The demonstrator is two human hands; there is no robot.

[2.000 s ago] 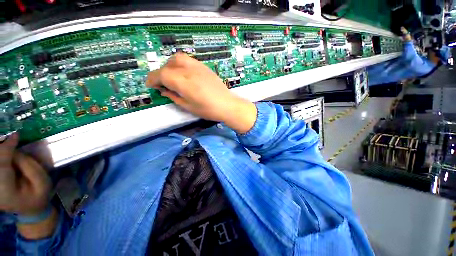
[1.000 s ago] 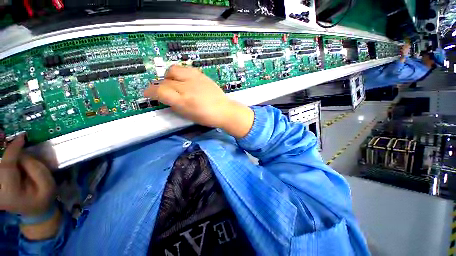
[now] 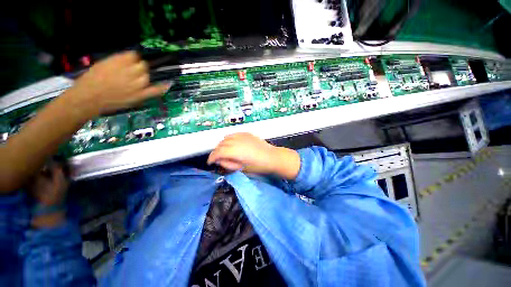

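Green printed circuit boards (image 3: 215, 101) lie in a row between pale rails; white and black parts stand on them. My right hand (image 3: 252, 154) is off the boards, at the near rail (image 3: 185, 146) in front of my chest, its fingers curled and their tips hidden. My left hand (image 3: 50, 188), with a light blue wrist band, is dark and blurred below the near rail's left end; its hold cannot be told. A blurred bare forearm and hand (image 3: 115, 84), seemingly another person's, reach from the left edge over the boards, a finger pointing right.
Beyond the far rail, a dark bin holds bright green pieces (image 3: 185, 40), and small pale glinting pieces (image 3: 274, 41) lie beside them. A white tray (image 3: 305, 22) holds black parts. Red parts (image 3: 242, 74) stand on the boards' far edge. A metal frame (image 3: 395, 162) stands below the conveyor.
My right hand has left the boards and come back over the near rail. A bare forearm has come in from the left. The view has shifted, showing more of the bins.
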